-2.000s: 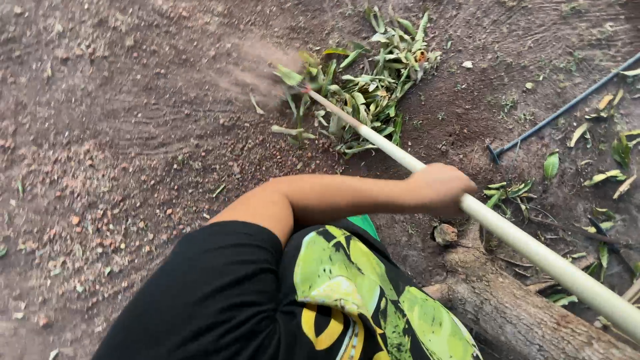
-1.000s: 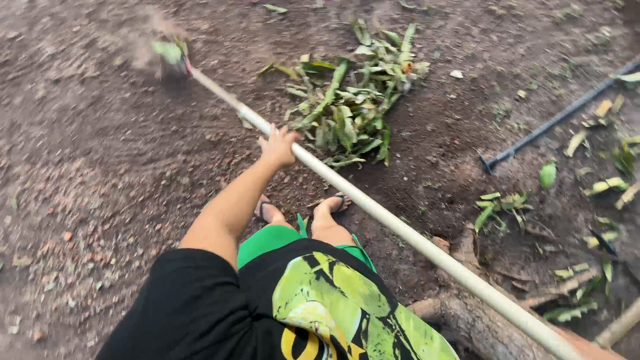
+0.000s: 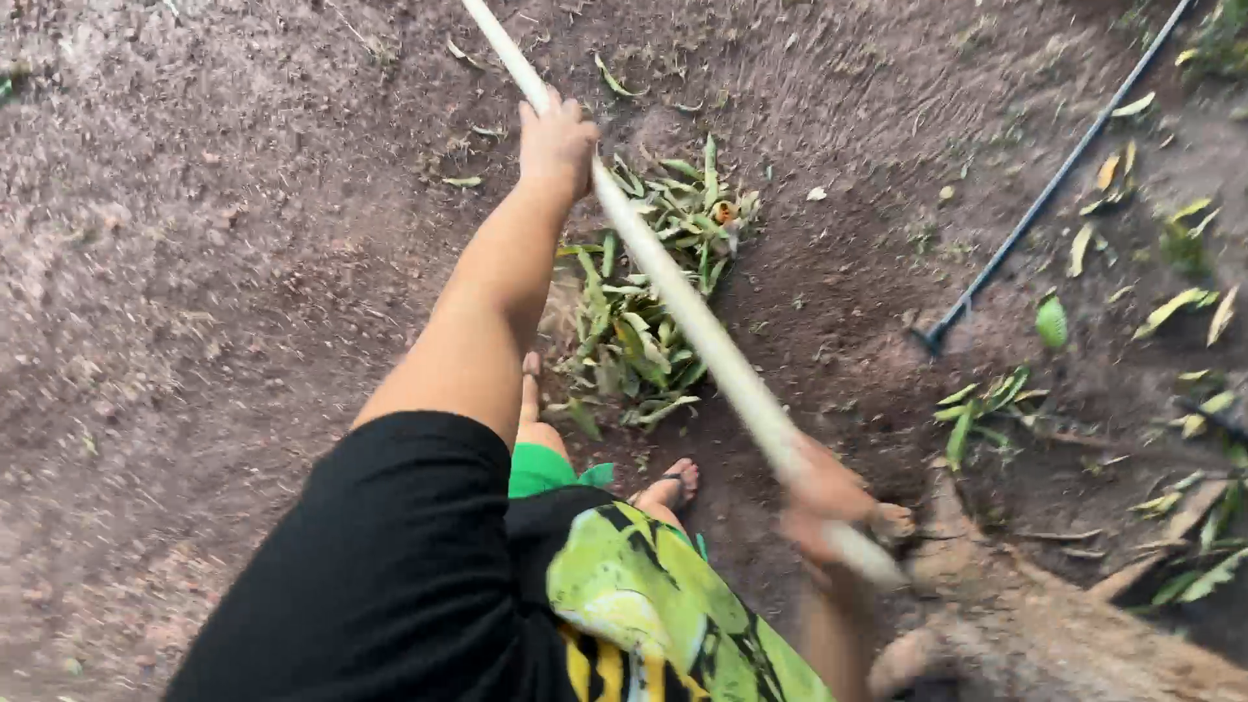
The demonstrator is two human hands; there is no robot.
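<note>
A long pale pole [image 3: 707,341] runs slantwise from the top of the view down to the right. My left hand [image 3: 558,146] is closed around its upper part, the arm stretched forward. Lower down, near the pole's end, my right hand [image 3: 829,502] grips it, blurred by motion. The pole's far end lies beyond the top edge, so its head is hidden. Beneath and beside the pole, a heap of green and dry leaves [image 3: 643,331] lies on the ground in front of my feet.
Brown bare soil [image 3: 244,244] surrounds my sandalled feet [image 3: 678,483]. At right a thin dark metal rod [image 3: 1048,185] lies on the ground among scattered leaves [image 3: 1053,322]. A thick tree root or trunk [image 3: 1053,624] stretches across the lower right.
The pole's far end, over the leaf heap at first and then to its left, has gone out of view at the top. My right hand has come into clear view near the pole's lower end.
</note>
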